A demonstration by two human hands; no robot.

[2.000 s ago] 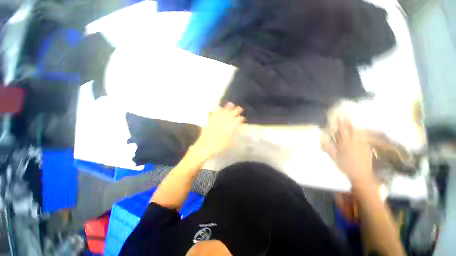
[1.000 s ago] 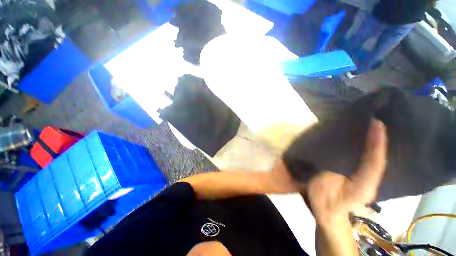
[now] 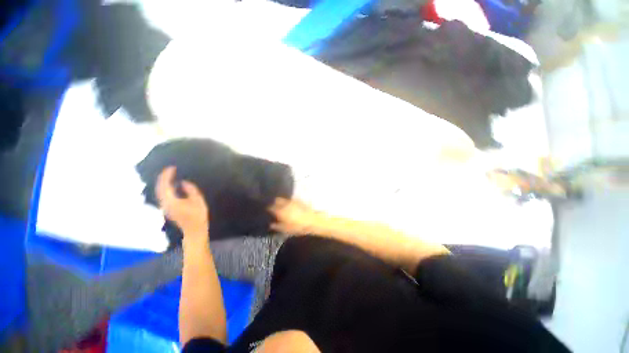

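Observation:
A dark cloth piece (image 3: 231, 183) lies at the worker's side of the white padded arm (image 3: 296, 103), on the white table cover. My left hand (image 3: 181, 201) is on the left part of the cloth, thumb and fingers apart, with cloth between them. My right hand (image 3: 288, 215) is at the cloth's right edge, its fingertips against the dark cloth. The frame is blurred, so whether either hand grips the cloth does not show clearly. The padded arm has no cloth on its top.
Dark garments (image 3: 441, 65) lie behind the padded arm. More dark cloth (image 3: 131, 58) is at the upper left. A blurred brownish object, perhaps the iron (image 3: 527, 183), is at the right end. A blue crate (image 3: 138, 320) stands at the lower left, with a light blue object (image 3: 331, 24) behind.
The dark garment lifted at the right one second ago is out of my hands; dark garments show behind the arm. Both hands have moved left to the dark cloth beside the arm. The view has turned.

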